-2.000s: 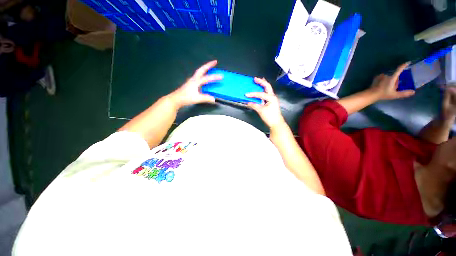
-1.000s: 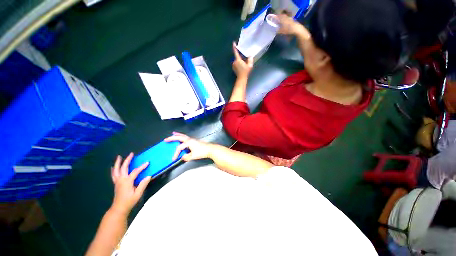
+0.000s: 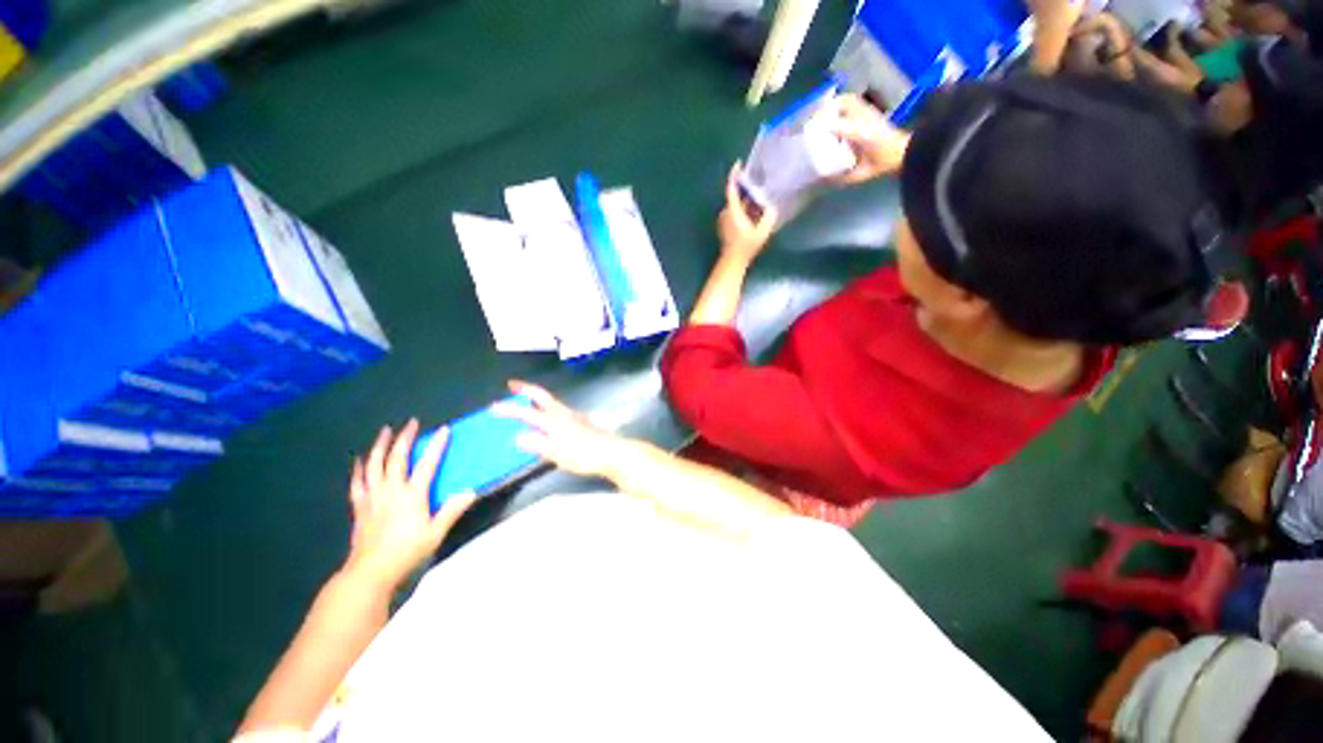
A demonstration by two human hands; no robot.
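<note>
A closed blue carton [image 3: 479,454] lies flat on the dark green bench in front of my body. My left hand [image 3: 401,501] holds its left end, with fingers spread over the top. My right hand [image 3: 559,433] holds its right end. Two open cartons [image 3: 595,283] stand side by side farther up the bench, with white flaps raised and a blue lid flap upright between them. Their contents are washed out and hard to tell.
A stack of closed blue cartons [image 3: 189,312] stands at the left. A person in red [image 3: 827,385] with a dark cap works close on the right, holding an open carton [image 3: 791,157]. A pale shelf rail [image 3: 160,76] curves across the upper left. A red stool [image 3: 1153,573] stands at the right.
The head view has swung from the left part of the bench toward the neighbour and drifted slightly since. Both hands stay on the closed carton. The neighbour's head and hands have shifted a little.
</note>
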